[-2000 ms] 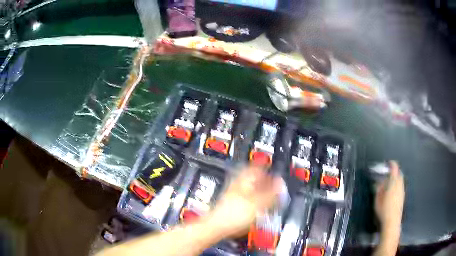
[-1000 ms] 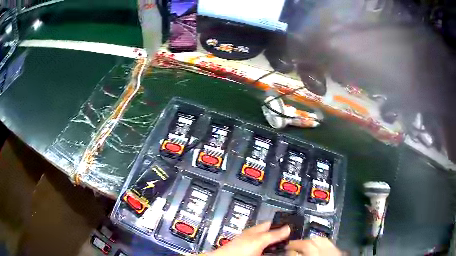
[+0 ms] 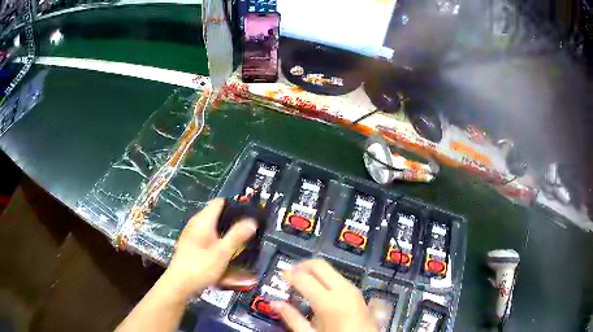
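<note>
A clear-grey blister tray (image 3: pixel 465 227) holds black devices with white labels and red ovals, such as one in the back row (image 3: pixel 303 204). My left hand (image 3: pixel 201 249) grips a black device (image 3: pixel 244 217) with a yellow mark over the tray's left end. A red part shows below that hand. My right hand (image 3: pixel 331 298) is blurred, with fingers apart, over the front row. Its fingertips are beside a labelled device (image 3: pixel 270 292) in its pocket; whether they touch it cannot be told. The hands hide part of the front row.
A white handheld scanner (image 3: pixel 396 165) lies behind the tray. A second white scanner (image 3: pixel 504 282) lies right of it. A smartphone (image 3: pixel 260 48) leans by the bright monitor (image 3: pixel 338 23). A taped ledge (image 3: pixel 312 107) runs behind the mat. Wrinkled clear tape (image 3: pixel 156 172) is at left.
My left hand has moved from the tray's front right to its left end and now grips a device there. My right hand has come away from the front-right pocket and moved left. The view has shifted slightly.
</note>
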